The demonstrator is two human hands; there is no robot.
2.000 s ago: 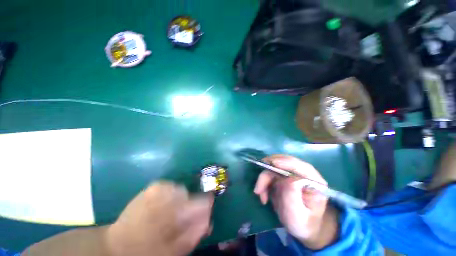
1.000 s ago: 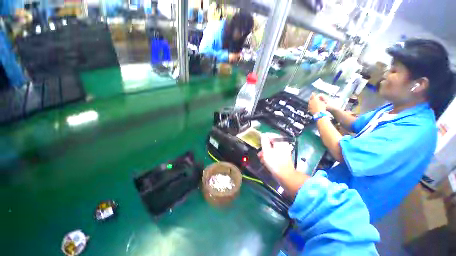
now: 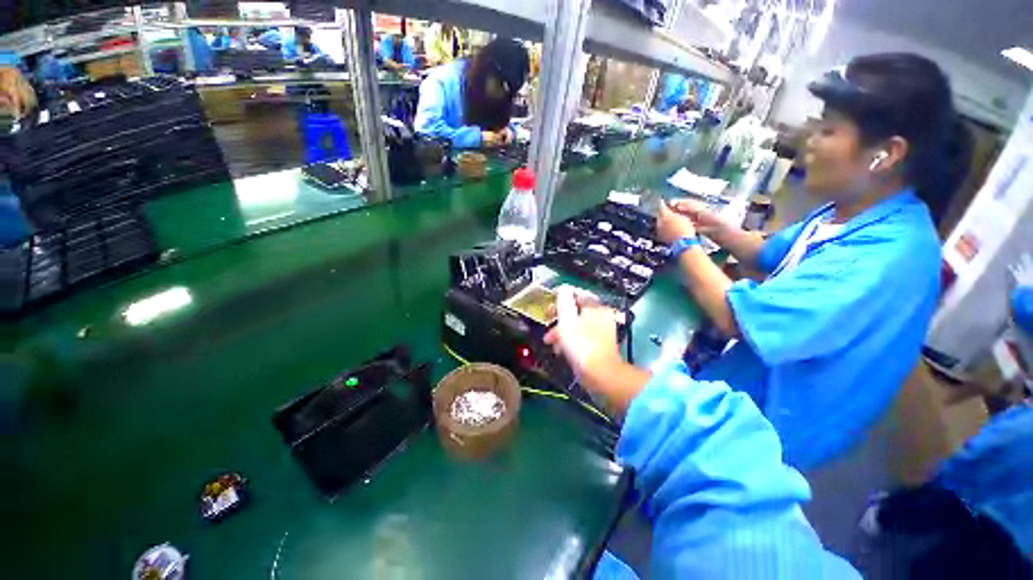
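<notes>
My right hand (image 3: 591, 340) is stretched out at the black soldering station (image 3: 487, 331), over the yellowish tip-cleaning tray (image 3: 537, 304). Its fingers are bent together, but whether they hold a tool cannot be made out. My left hand is out of the picture. The brown round tub (image 3: 477, 436) with a heap of small silvery-white parts stands in front of the station. A dark round watch case assembly (image 3: 223, 495) lies at the lower left. A pale-rimmed one (image 3: 160, 564) is cut by the bottom edge.
A black open box (image 3: 357, 425) with a green dot lies left of the tub. A red-capped bottle (image 3: 519, 215) stands behind the station. Black parts trays (image 3: 600, 244) lie beyond it. A person in a blue smock (image 3: 838, 306) works at the right. Stacked trays (image 3: 102, 147) are at the far left.
The view has swung up and right from the bench. My left hand has left the picture. My right hand has moved from the mat to the station; the tool seen in it earlier no longer shows clearly.
</notes>
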